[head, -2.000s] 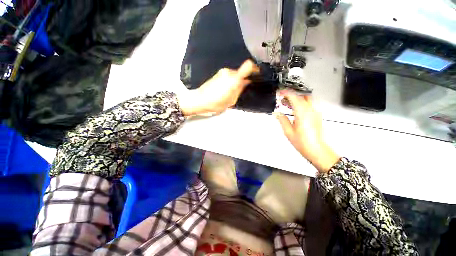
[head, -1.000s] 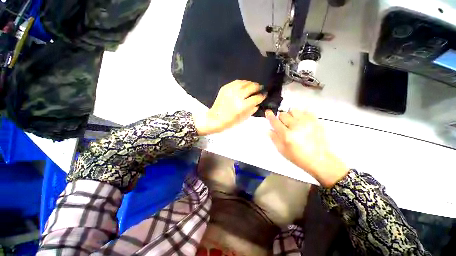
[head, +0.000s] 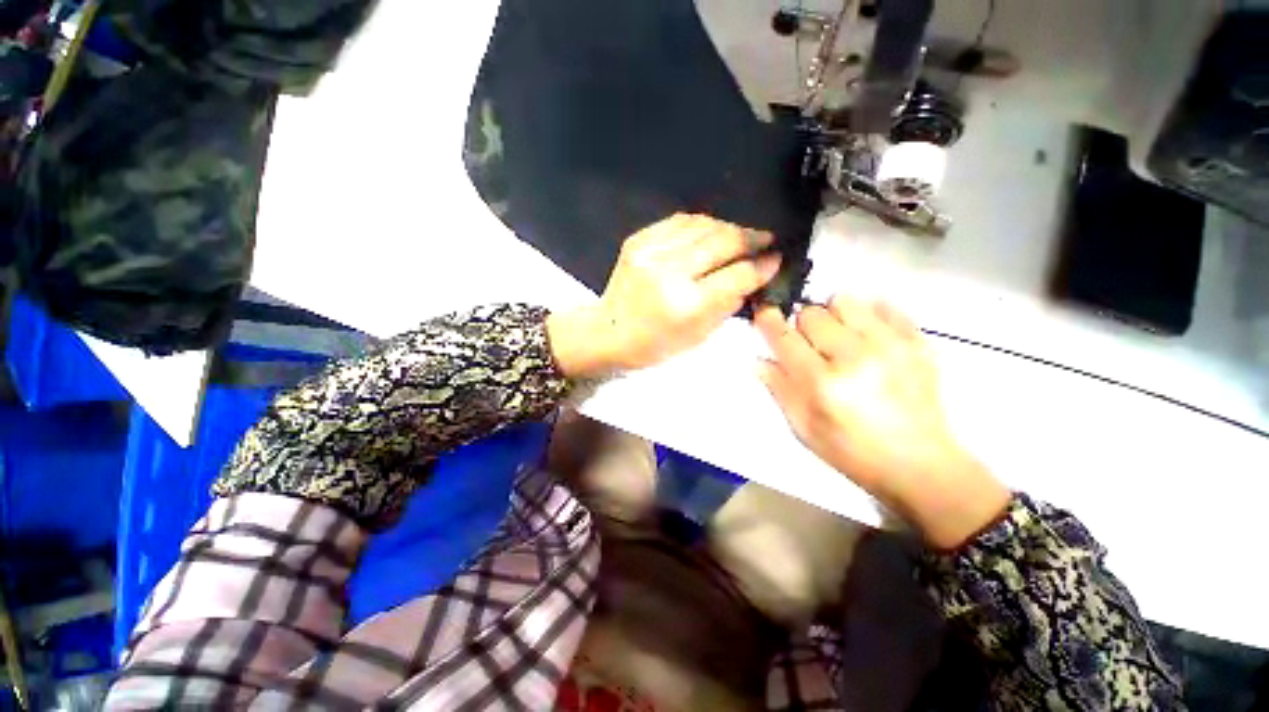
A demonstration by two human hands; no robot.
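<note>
A black panel (head: pixel 612 125) lies flat on the white table, with a small camouflage patch at its left edge. Its right edge runs under the presser foot (head: pixel 821 153) of the sewing machine. My left hand (head: pixel 675 295) rests on the panel's lower part, its fingertips pinching the edge. My right hand (head: pixel 863 390) is just to the right, its fingertips gripping the panel's lower right corner, close to my left fingertips. The needle tip cannot be made out.
A dark smartphone (head: pixel 1130 234) lies on the machine bed at the right. The black control box (head: pixel 1218 118) is at the right edge. Camouflage panels (head: pixel 139 209) are heaped at the left. A blue plastic tub (head: pixel 181 487) stands below the table edge.
My right hand has moved from beside the presser foot down to the panel's lower corner. My left hand has moved down beside it. The view has shifted, so the machine sits further right.
</note>
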